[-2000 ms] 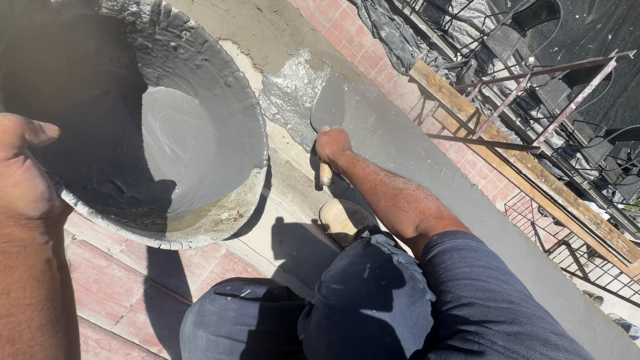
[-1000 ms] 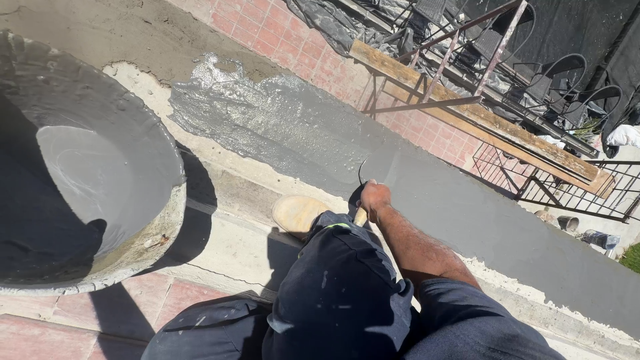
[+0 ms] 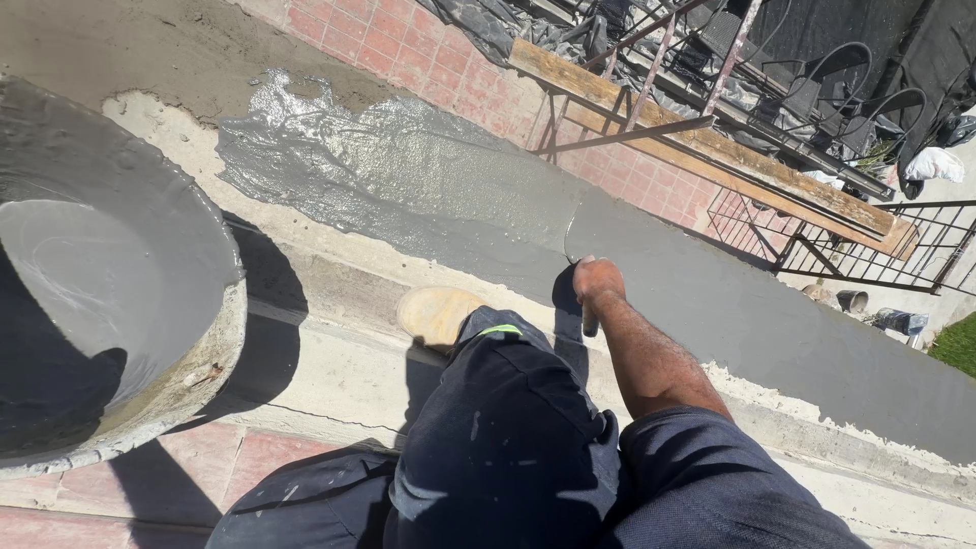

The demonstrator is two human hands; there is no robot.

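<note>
My right hand (image 3: 598, 284) grips the handle of a trowel (image 3: 569, 238), whose blade shows edge-on as a thin curved line against the wet grey cement (image 3: 488, 183). To the left of the blade the cement is shiny and rippled; to its right it lies matt and smooth. A large bucket (image 3: 217, 320) coated with cement stands out at the left, tilted in view, with liquid grey mix (image 3: 99, 267) inside. My left hand is outside the view.
My tan boot (image 3: 438, 314) rests beside the strip, on a pale concrete ledge (image 3: 335, 374). Past the strip are red tiles (image 3: 396, 38), wooden planks (image 3: 701, 145), a metal frame (image 3: 656, 69) and a wire grid (image 3: 877, 259). Darker mortar (image 3: 152, 46) covers the upper left.
My right hand has moved along the strip, and the shiny cement now spreads over a longer stretch. The left hand, seen at the bucket two seconds ago, has left the view. The view has shifted right.
</note>
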